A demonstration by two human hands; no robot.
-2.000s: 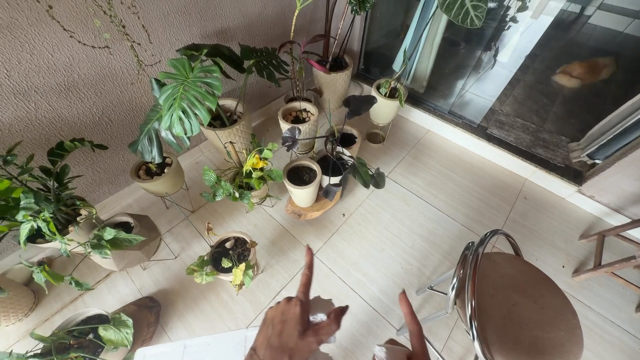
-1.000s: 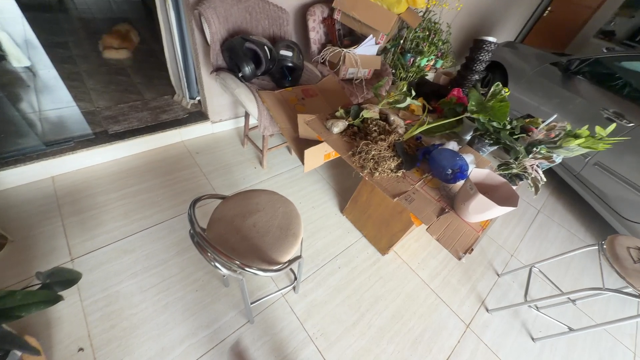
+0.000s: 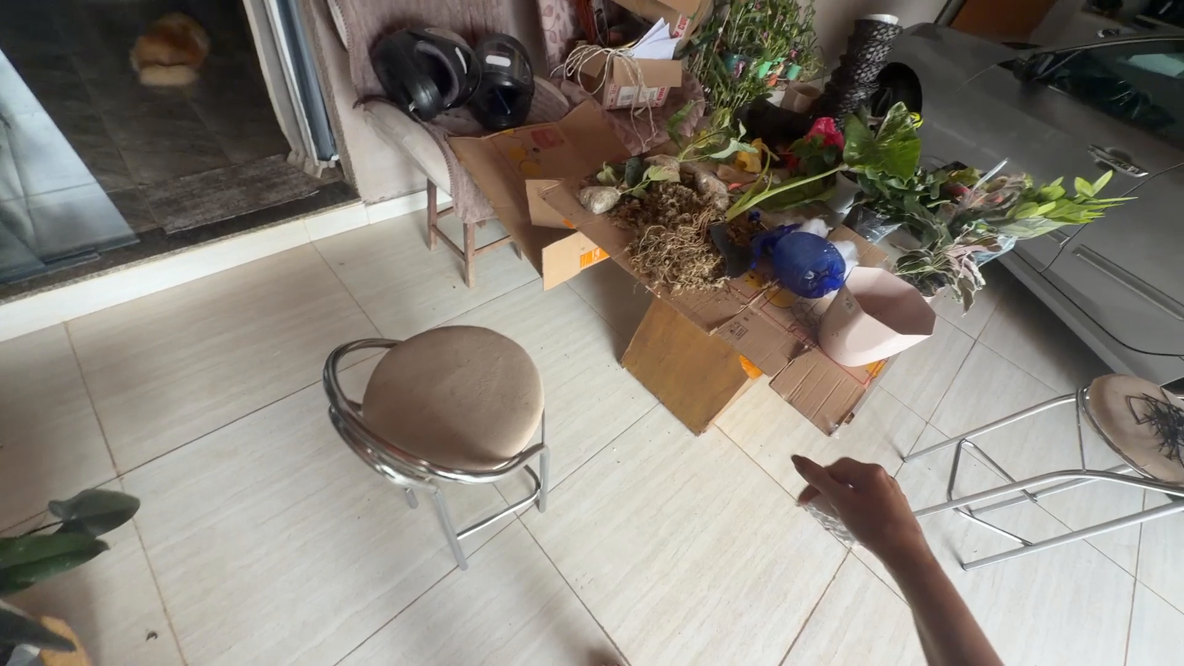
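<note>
My right hand (image 3: 856, 504) is at the lower right above the tiled floor, its fingers curled around a small crumpled piece of clear plastic (image 3: 828, 523). Beyond it stands a table covered in flattened cardboard (image 3: 786, 347). On that lie a heap of dry roots (image 3: 680, 240), a blue round bundle (image 3: 807, 264), a pale pink plant pot (image 3: 869, 319) and leafy plants (image 3: 883, 153). Only a blurred bit of skin shows at the bottom edge, too little to tell whether it belongs to my left hand.
A chrome stool with a beige seat (image 3: 458, 398) stands left of centre, another stool (image 3: 1133, 421) at the right. Two black helmets (image 3: 504, 81) rest on an upholstered chair (image 3: 407, 134). A grey car (image 3: 1064, 231) is at the right, a potted plant's leaves (image 3: 55, 546) at lower left.
The view has swung from the potted plants by the wall to the cardboard-covered table. Two hands with raised index fingers showed two seconds ago; now one hand shows, at the lower right.
</note>
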